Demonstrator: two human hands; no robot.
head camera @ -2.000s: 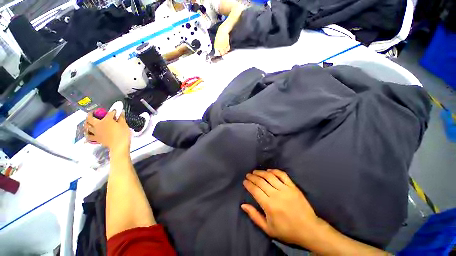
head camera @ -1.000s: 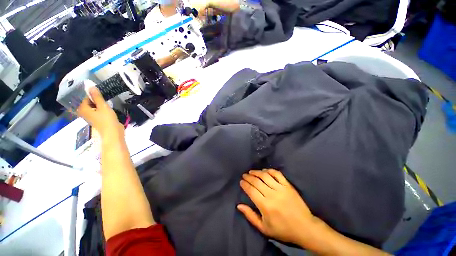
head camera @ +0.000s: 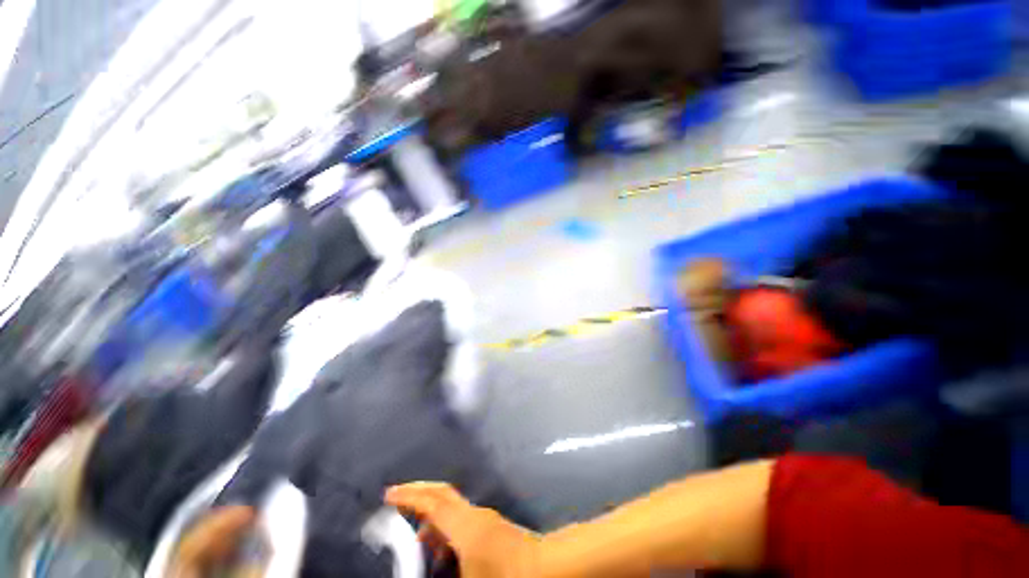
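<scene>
The view is strongly blurred. A spool of black thread with white end flanges [head camera: 289,528] is at the bottom edge, cut off. My left hand [head camera: 214,537] is a blurred skin-coloured patch at its left flange, mostly hidden. My right hand [head camera: 480,540], below a red sleeve, is at its right flange with fingers bent round the rim. The dark grey garment [head camera: 350,412] lies behind the spool on the white table.
A blue bin [head camera: 705,373] with black cloth and an orange-red item stands on the floor at right. Other blue bins [head camera: 517,165] stand farther back. Yellow-black tape [head camera: 575,330] marks the grey floor. Blurred workstations and dark cloth fill the left.
The view has swung right, away from the sewing machine, to the floor and bins. My right hand has left the garment and is at the spool, which is now low in front of me.
</scene>
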